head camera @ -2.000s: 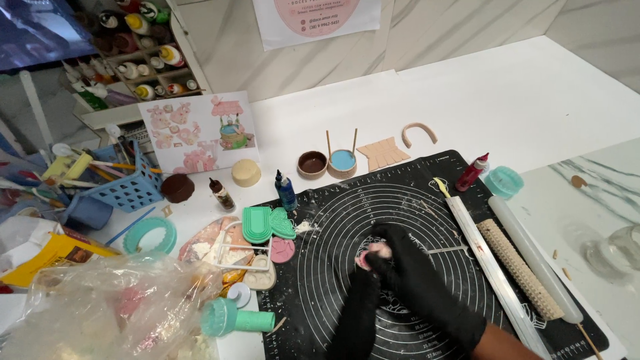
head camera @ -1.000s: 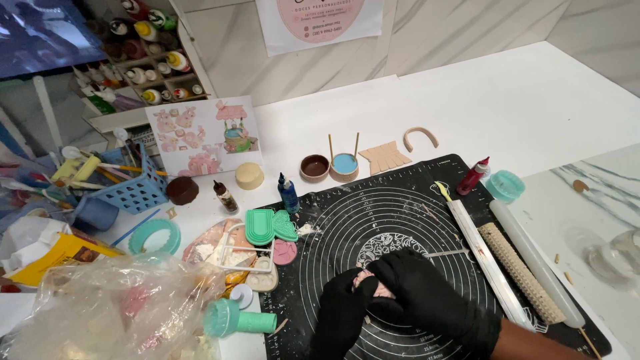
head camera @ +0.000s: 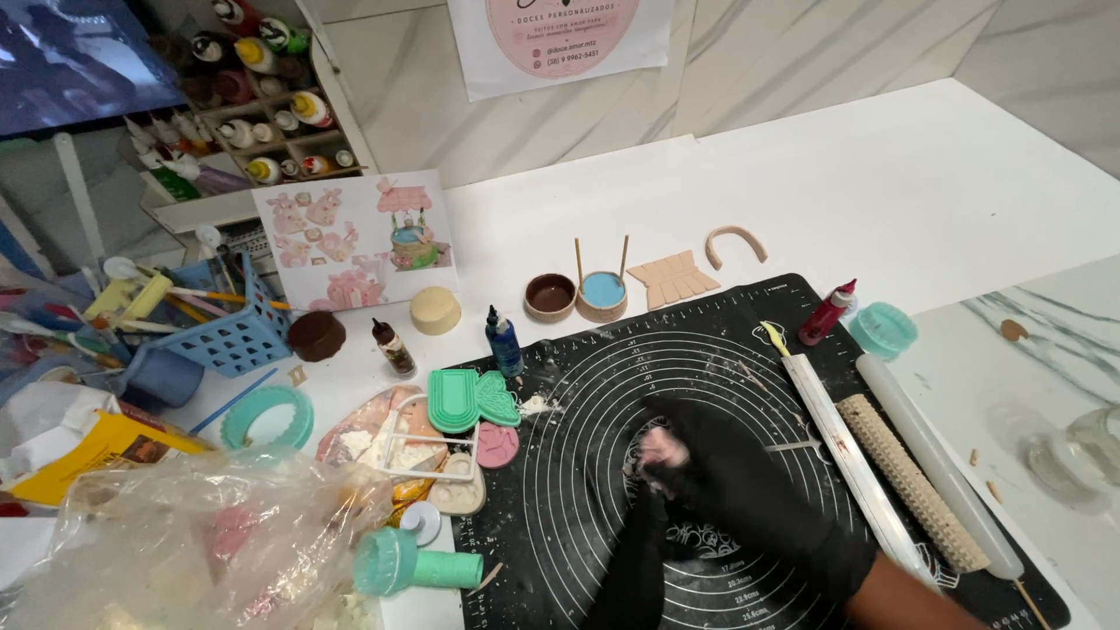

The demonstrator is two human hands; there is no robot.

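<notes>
Both my hands wear black gloves and meet over the black silicone mat (head camera: 560, 490) with white measuring rings. Between them is a small lump of pink, dough-like material (head camera: 662, 448), blurred and partly covered by fingers. My right hand (head camera: 744, 472) reaches over it from the right, its fingers closed around it. My left hand (head camera: 634, 542) is below and to the left of the lump, touching it, with its fingers mostly hidden. A round pink piece (head camera: 497, 444) lies at the mat's left edge beside a green cutter (head camera: 453, 401).
On the right lie a long white bar (head camera: 853, 464), a textured rolling pin (head camera: 910, 481) and a smooth one (head camera: 941, 464). Behind the mat stand a blue bottle (head camera: 503, 343), a brown cup (head camera: 550, 296) and a blue-topped cup (head camera: 602, 293). A plastic bag (head camera: 201, 534) is front left.
My hands were lower on the mat one second ago and have moved up and changed their hold around the pink lump. The surrounding tools have not moved.
</notes>
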